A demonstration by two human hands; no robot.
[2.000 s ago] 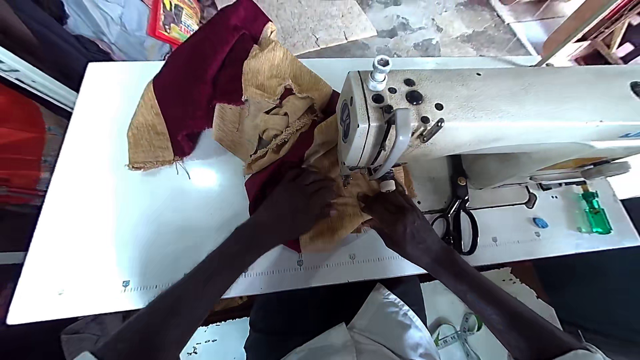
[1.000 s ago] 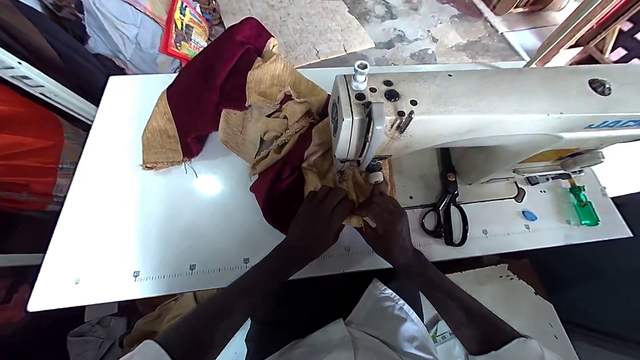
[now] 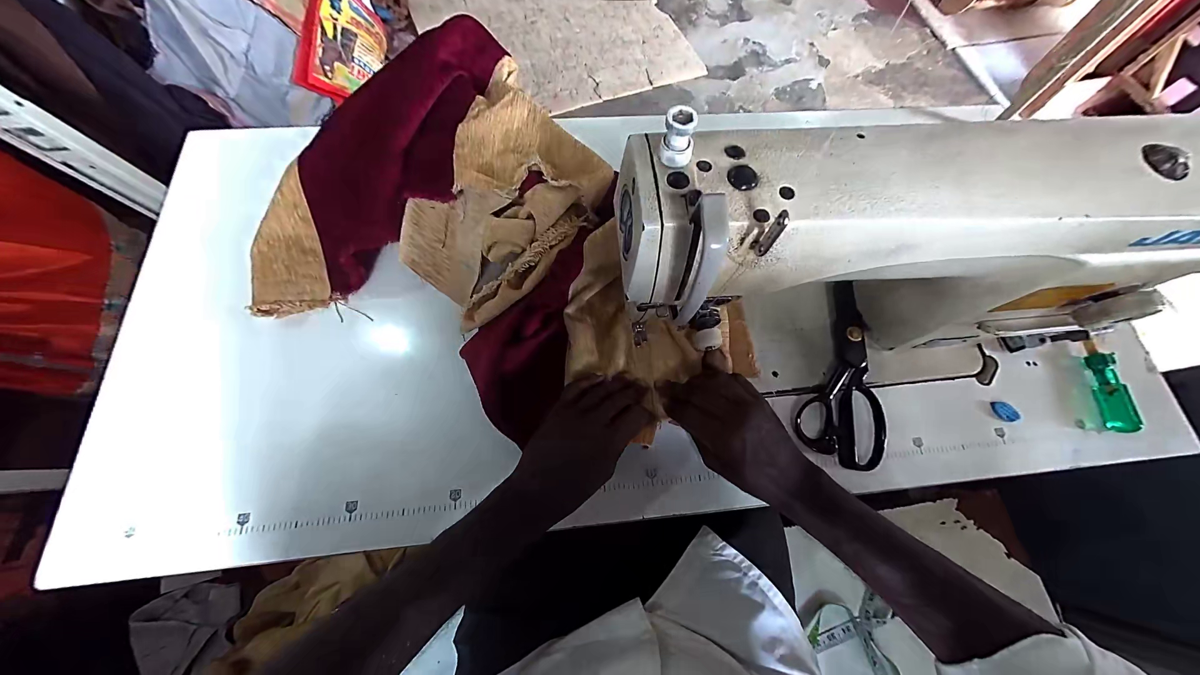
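Note:
Gold fabric (image 3: 600,309) joined with maroon velvety fabric (image 3: 384,141) lies across the white table and runs under the presser foot (image 3: 639,333) of a white industrial sewing machine (image 3: 872,187). My left hand (image 3: 595,417) presses on the gold part just in front of the foot, fingers bent. Close on its right, my right hand (image 3: 717,408) is on the same cloth, its fingertips by the white knob below the machine head. Whether either hand pinches the cloth cannot be told. A frayed, folded gold section (image 3: 534,234) lies left of the machine head.
Black-handled scissors (image 3: 848,403) lie right of my right hand, beside a blue oval piece (image 3: 1005,411) and a green-handled screwdriver (image 3: 1114,394). The table (image 3: 234,422) has a printed ruler along its front edge. A measuring tape (image 3: 853,633) is below at the right.
Both hands are flatter and more spread on the gold cloth than a second ago, when they were bunched together at the foot. The cloth before the foot now lies smoother.

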